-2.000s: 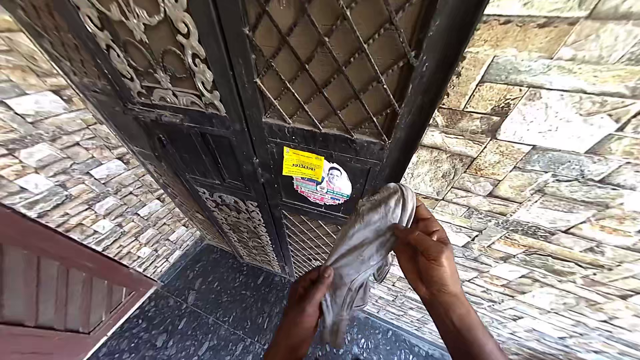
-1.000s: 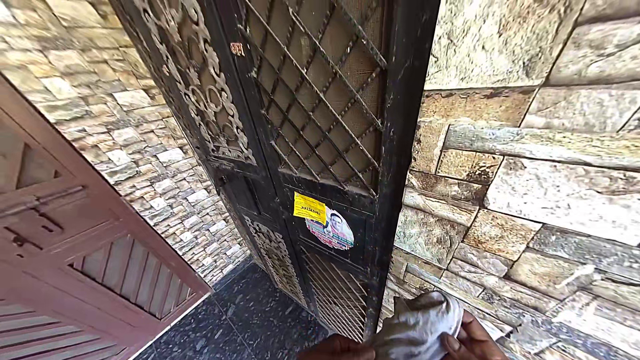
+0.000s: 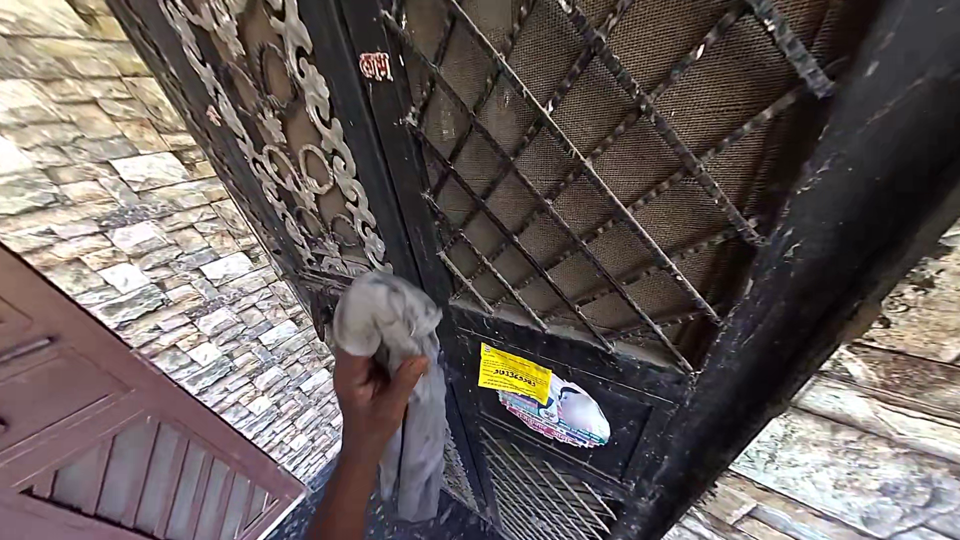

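Observation:
My left hand [image 3: 375, 397] grips a crumpled grey-white cloth [image 3: 390, 322], its thumb on the right side. The cloth bunches above the fingers, and its lower part hangs down beside the wrist. It is in front of the black metal door [image 3: 405, 195], near the seam between the ornate scrollwork panel [image 3: 311, 165] and the lattice panel [image 3: 570, 165]. Whether the cloth touches the door, I cannot tell. A yellow paper sticker [image 3: 514, 373] and a round printed sticker [image 3: 574, 416] are on the door, right of the cloth. My right hand is out of view.
A mauve metal door or gate [image 3: 112, 420] stands at the lower left. Stone-clad walls flank the black door, at left [image 3: 187, 247] and right [image 3: 862, 457]. Dark speckled floor [image 3: 427, 525] shows at the bottom.
Both hands were on the cloth earlier; now only my left hand is seen holding it, further left and higher in view. My right hand has left the frame. The view has moved closer to the door.

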